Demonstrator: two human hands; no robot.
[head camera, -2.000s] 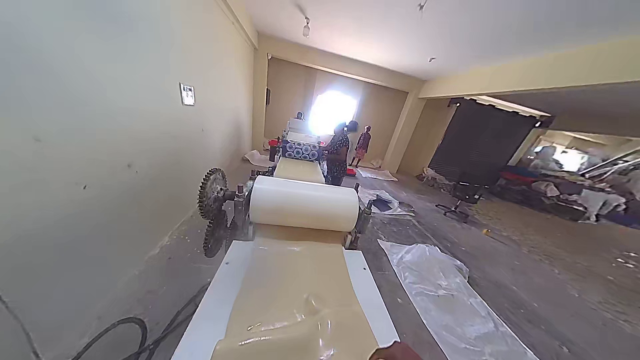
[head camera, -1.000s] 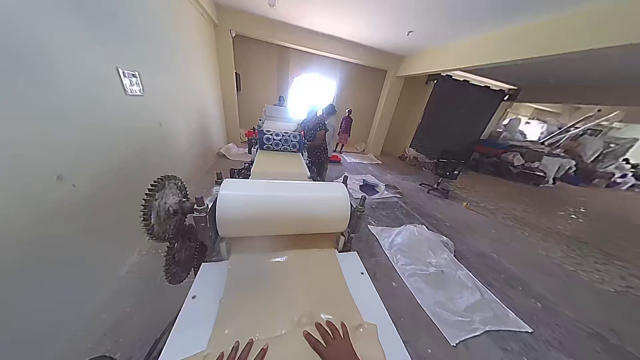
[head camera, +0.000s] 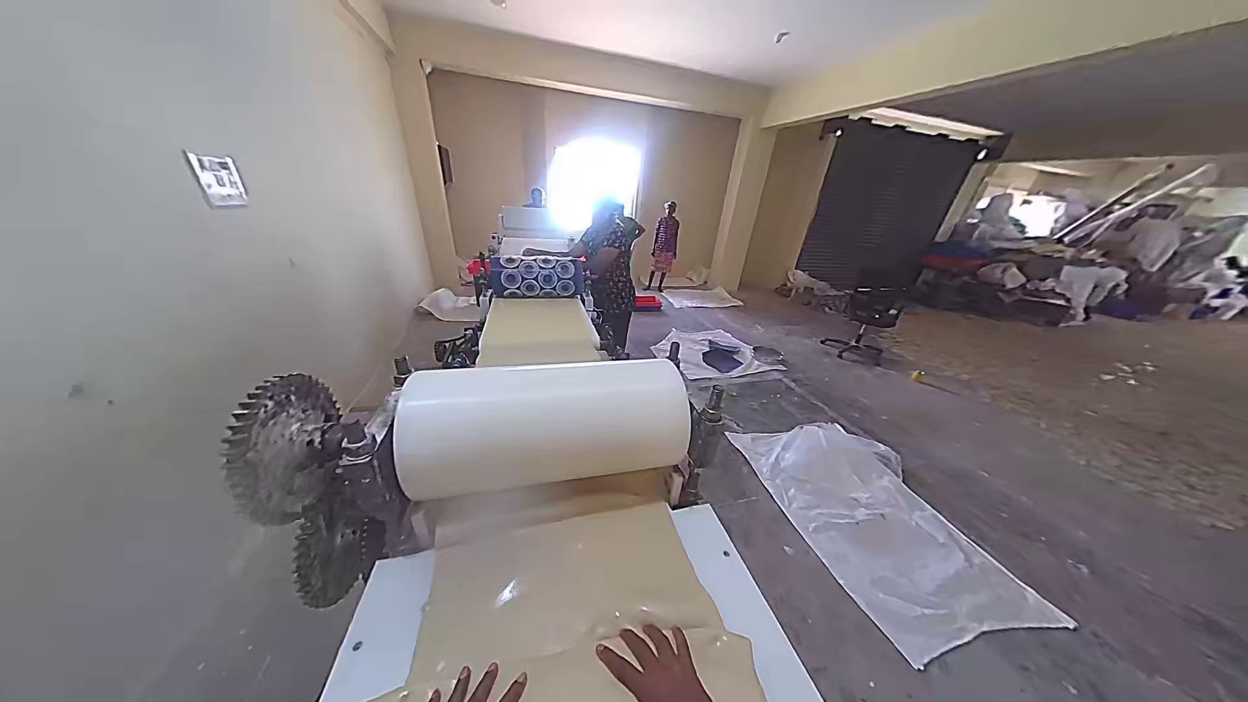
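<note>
A glossy cream sheet of soft material (head camera: 556, 575) lies along a white feed board (head camera: 385, 614) and runs under a large white roller (head camera: 541, 426). My left hand (head camera: 480, 685) rests at the bottom edge of the view, only its spread fingers showing, on or just over the sheet. To its right, my right hand (head camera: 658, 663) lies palm down on the sheet, fingers apart, beside low wrinkles and bumps. Neither hand holds anything. Both are on the near side of the roller, well short of it.
Toothed metal gears (head camera: 283, 448) stand exposed left of the roller. Beyond are a pale belt (head camera: 539, 331) and a blue patterned roller (head camera: 536, 277). A person (head camera: 612, 263) leans over the machine there; another person (head camera: 665, 244) stands farther back. Plastic sheeting (head camera: 877, 526) lies on the right floor.
Two seconds ago only part of one hand showed at the bottom edge; now both hands show, on or over the sheet. The view has swung somewhat to the right.
</note>
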